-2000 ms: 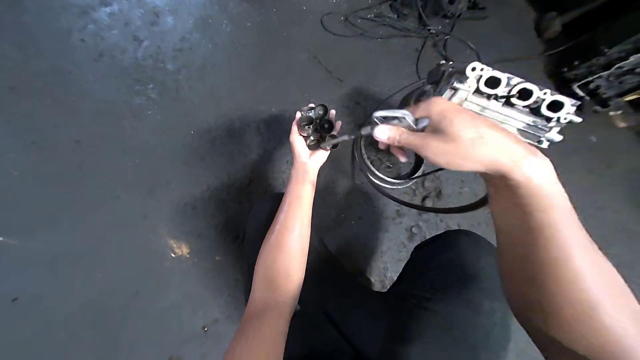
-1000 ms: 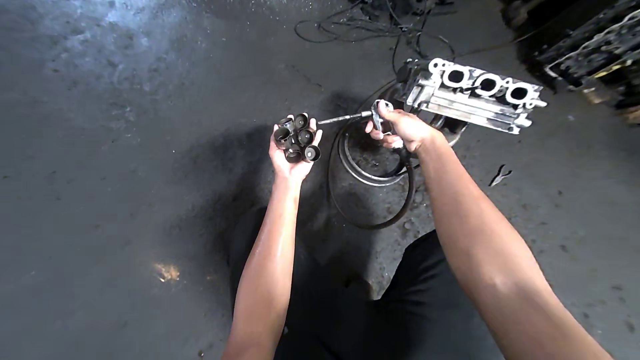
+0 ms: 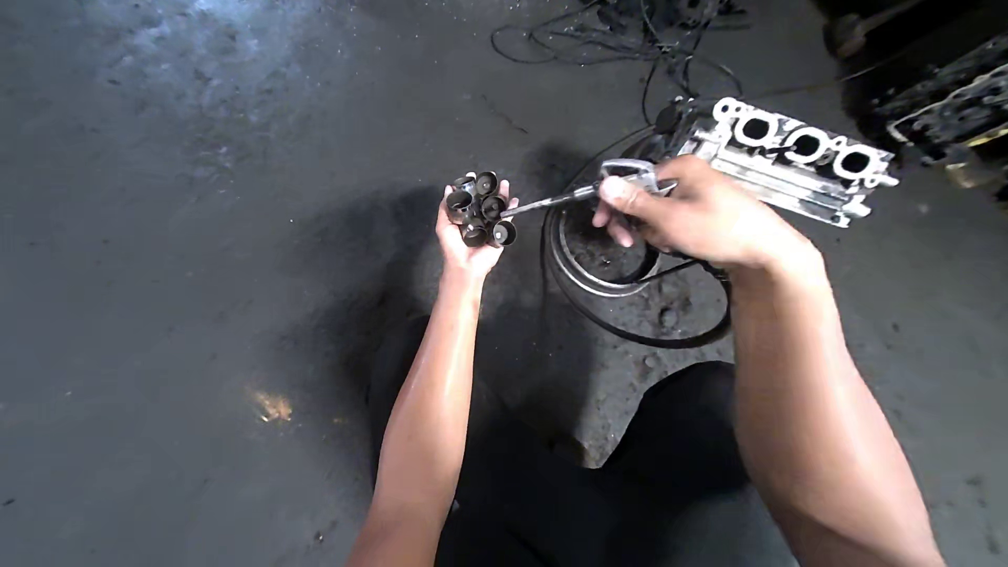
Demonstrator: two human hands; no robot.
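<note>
My left hand (image 3: pixel 470 250) is palm up and holds several small dark metal cups (image 3: pixel 474 234), which look like valve tappets, open sides facing up. From the right, my right hand (image 3: pixel 669 206) grips a metal air blow gun (image 3: pixel 628 173) with a long thin nozzle. The nozzle tip is at the right edge of the cups; whether it touches one is unclear. Behind my right hand lies an aluminium engine cylinder head (image 3: pixel 803 169) with round ports facing up.
A black hose (image 3: pixel 685 342) and metal rings (image 3: pixel 594 286) lie on the dark floor beneath my right hand. Tangled cables (image 3: pixel 551 35) are at the top. Another engine part (image 3: pixel 945 110) stands at the far right. My dark-clothed legs are at the bottom.
Two seconds ago the blow gun's nozzle was at the lower part of the cups; a second ago its tip was higher, by their upper right. Now it points at their right side.
</note>
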